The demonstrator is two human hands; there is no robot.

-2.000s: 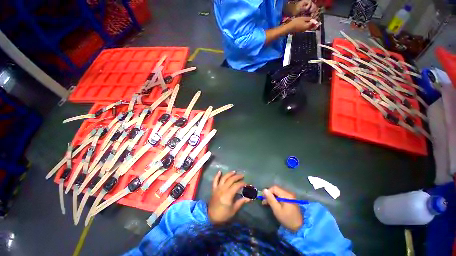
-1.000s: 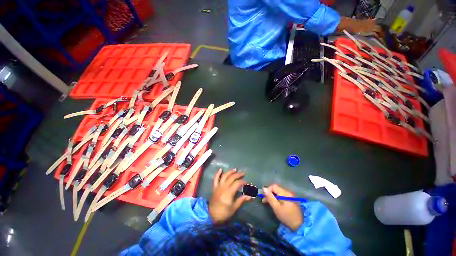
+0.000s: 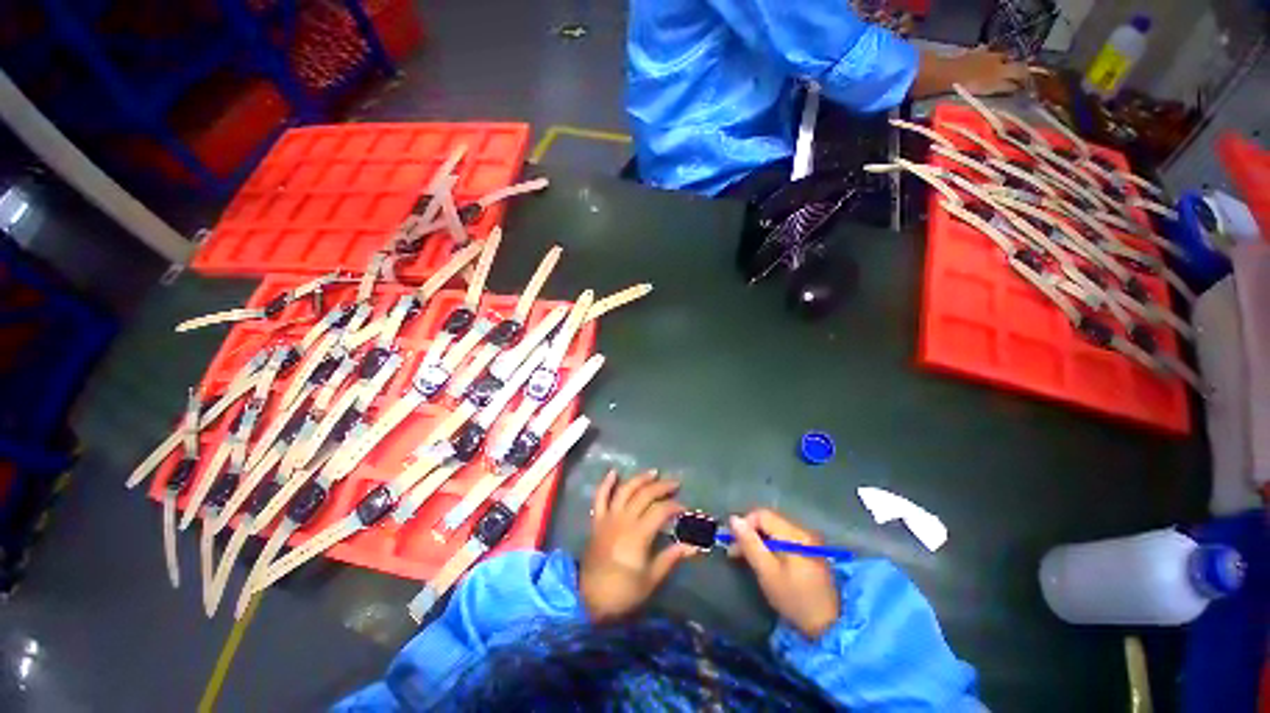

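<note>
My left hand (image 3: 627, 546) holds a small dark rounded-square watch-case-like piece (image 3: 695, 529) with a light edge between thumb and fingers. My right hand (image 3: 788, 574) grips a thin bright blue brush or pen-like tool (image 3: 805, 549), its tip end at the right edge of the piece. Whether the tip touches is too small to tell. A small blue cap or dish (image 3: 816, 447) lies beyond my right hand. A white crumpled paper (image 3: 903, 517) lies to the right of it.
Strips with dark heads overlap on a red tray (image 3: 404, 554) at left, another red tray (image 3: 300, 195) behind it, and a third (image 3: 961, 314) at right. A white bottle (image 3: 1121, 577) lies at right. A black bag (image 3: 787, 223) and dark round object (image 3: 815, 288) lie beyond. A blue-smocked person (image 3: 710, 105) is opposite.
The person opposite has shifted, with an arm now reaching right over the keyboard area. My hands, the piece and the blue tool have hardly moved.
</note>
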